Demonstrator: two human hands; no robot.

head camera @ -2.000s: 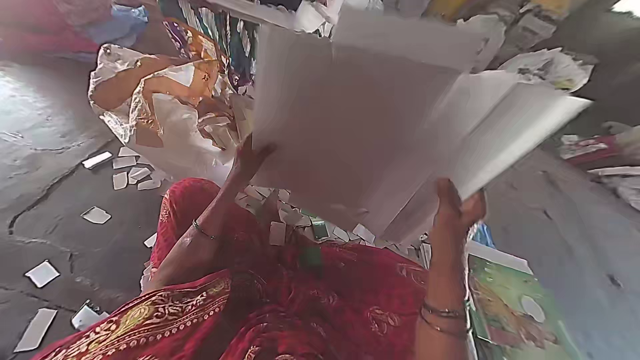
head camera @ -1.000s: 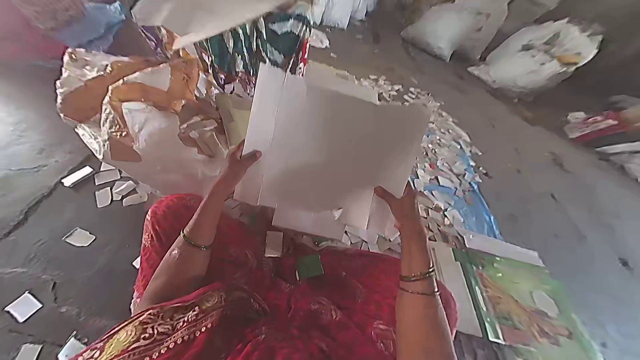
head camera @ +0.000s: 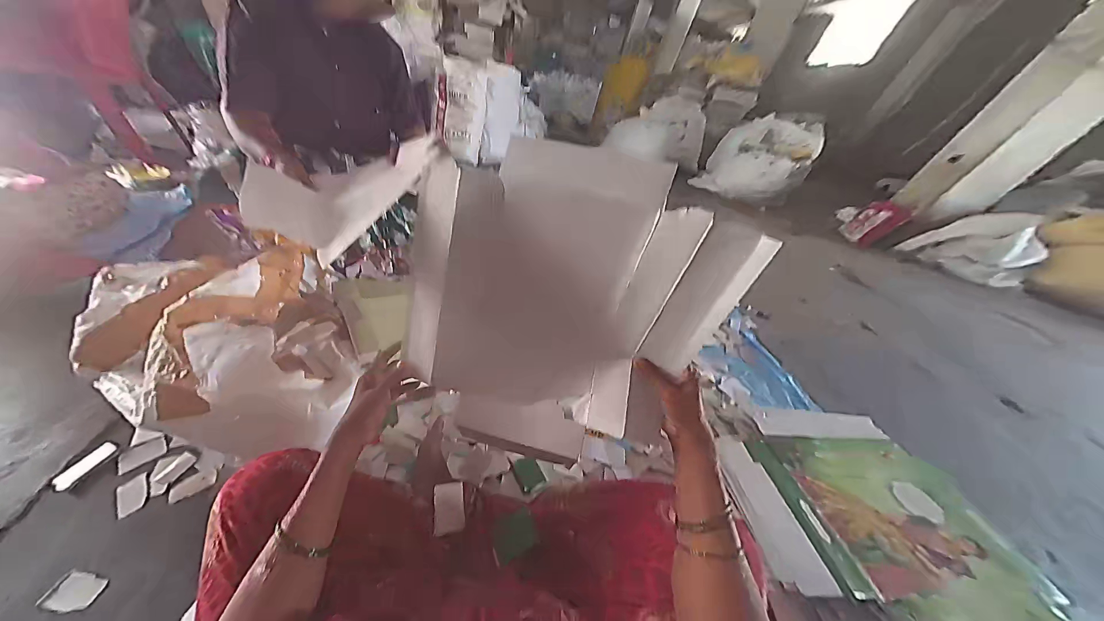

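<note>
A large flat piece of pale grey-white cardboard (head camera: 535, 276) with fold lines and flaps is raised in front of my lap. My right hand (head camera: 677, 401) grips its lower right flap, thumb against the near face. At its lower left edge is my left hand (head camera: 384, 388), fingers spread and touching or very near the edge; how firmly it holds is blurred. Small cut card pieces (head camera: 414, 431) lie heaped beneath the sheet. A green card piece (head camera: 515, 536) and a white card piece (head camera: 448, 509) rest on the red cloth over my lap.
An open plastic sack (head camera: 250, 379) stands at the left, near scattered card pieces (head camera: 142, 466). At the right lie a printed green sheet (head camera: 914, 517) and a blue plastic sheet (head camera: 768, 371). Across from me a person in a dark shirt (head camera: 319, 78) holds another cardboard sheet (head camera: 328, 203). White sacks (head camera: 763, 155) stand behind.
The view has tilted up, bringing the other person into sight. The cardboard's right flaps, folded close one second ago, are now spread outward. My left hand's fingers have opened wider at its edge.
</note>
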